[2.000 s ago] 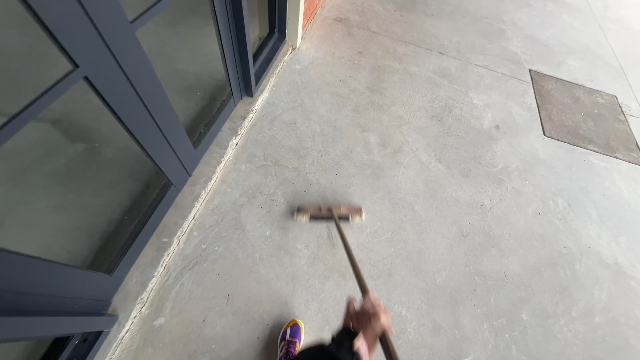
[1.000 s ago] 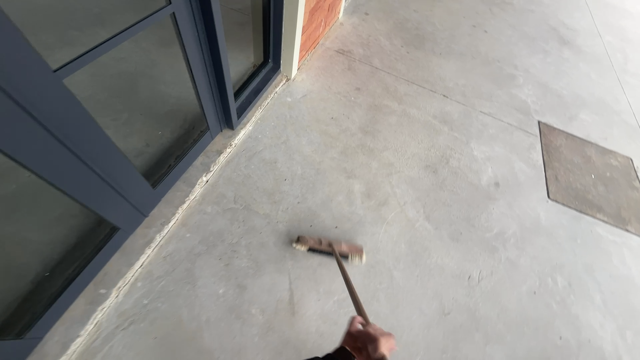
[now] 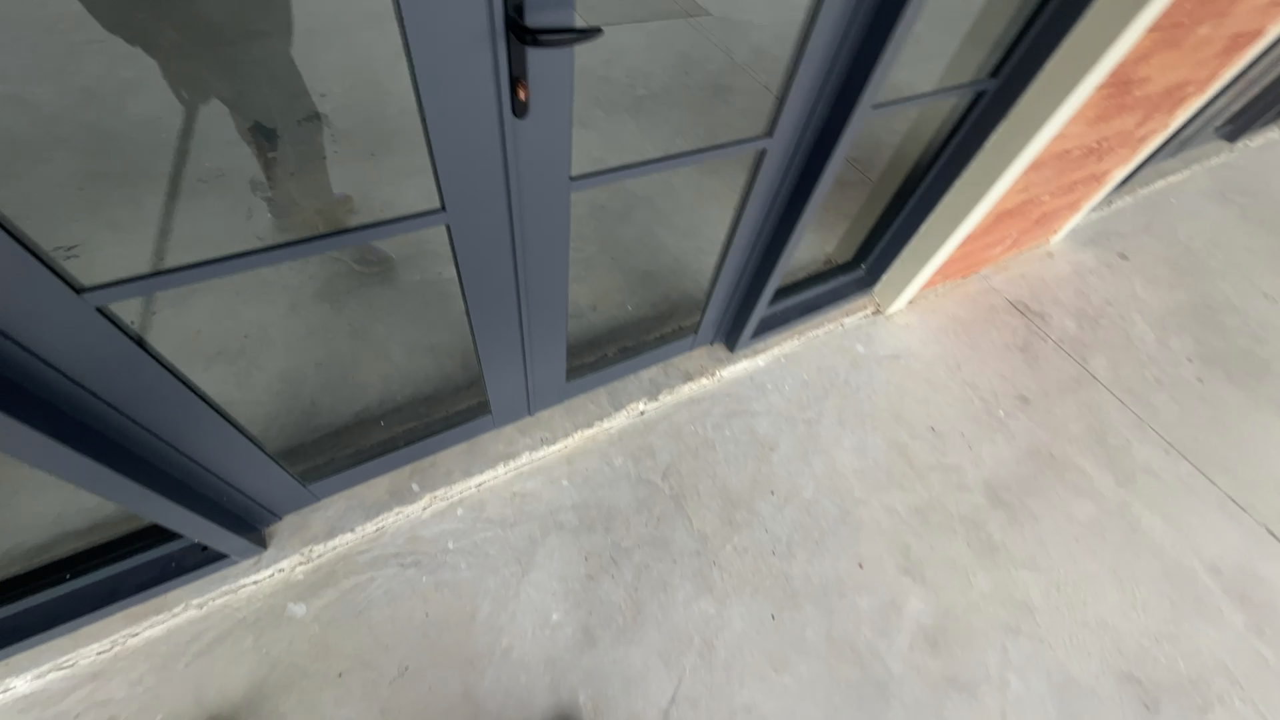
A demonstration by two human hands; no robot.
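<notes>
Neither my left hand nor my right hand shows in the head view now, and the broom itself is out of the frame. The glass of a grey-framed double door [image 3: 512, 270] reflects a standing person's legs [image 3: 290, 150] and a long thin pole [image 3: 172, 195]. A black lever handle [image 3: 560, 37] with a lock plate is fixed on the door at the top. Grey concrete floor [image 3: 760, 520] fills the lower part, with small specks and pale marks on it.
A rough, pale joint line [image 3: 520, 462] runs along the foot of the door. A cream post [image 3: 1010, 170] and an orange-red wall section [image 3: 1090, 150] stand at the upper right. A thin straight line [image 3: 1130, 405] crosses the floor at the right.
The view has swung left to the doors. The broom and the hand on its handle, seen in both earlier frames, are out of view; so is the square floor cover.
</notes>
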